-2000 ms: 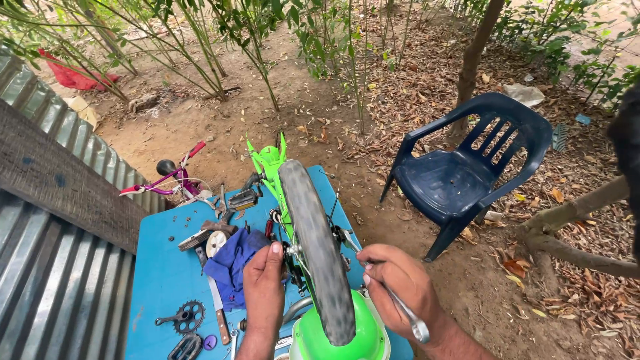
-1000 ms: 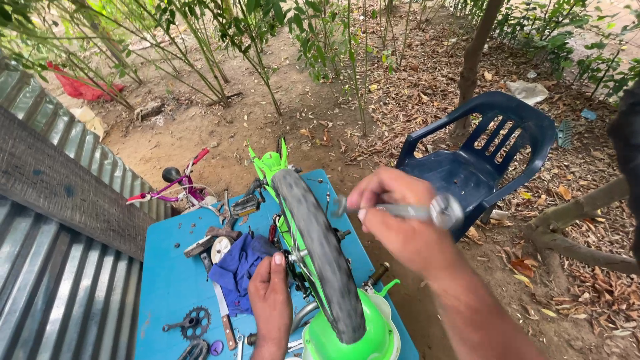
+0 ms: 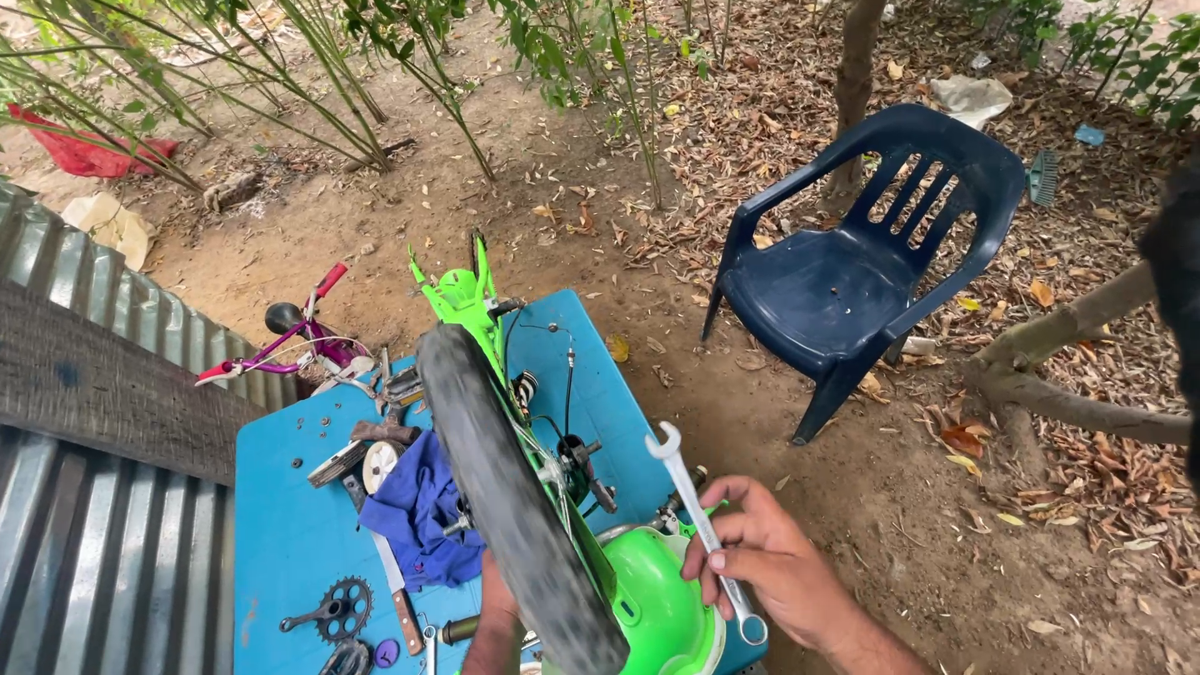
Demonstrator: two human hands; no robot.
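Observation:
A green bicycle frame (image 3: 464, 295) rests on the blue table (image 3: 272, 525), its black tyre (image 3: 511, 497) upright, the tread blurred. My right hand (image 3: 764, 562) holds a combination wrench (image 3: 698, 520) right of the wheel, open end up and ring end down. My left hand (image 3: 497, 595) is low on the wheel's left side, mostly hidden behind the tyre; its fingers cannot be seen. Close to it lies a blue cloth (image 3: 427, 525). A green plastic guard or seat (image 3: 661, 595) sits beside the wheel, near my right hand.
A knife (image 3: 403, 600), a chainring with crank (image 3: 342, 609), a hammer (image 3: 384, 431) and a small white wheel (image 3: 380, 461) lie at the table's left. Purple handlebars (image 3: 309, 342) stand beyond its far left corner. Corrugated metal (image 3: 84, 553) borders the left, a dark blue plastic chair (image 3: 825, 291) the right.
My right hand, raised across the wheel's right side a second ago, is lower now, still holding the wrench. My left hand has moved lower, behind the tyre.

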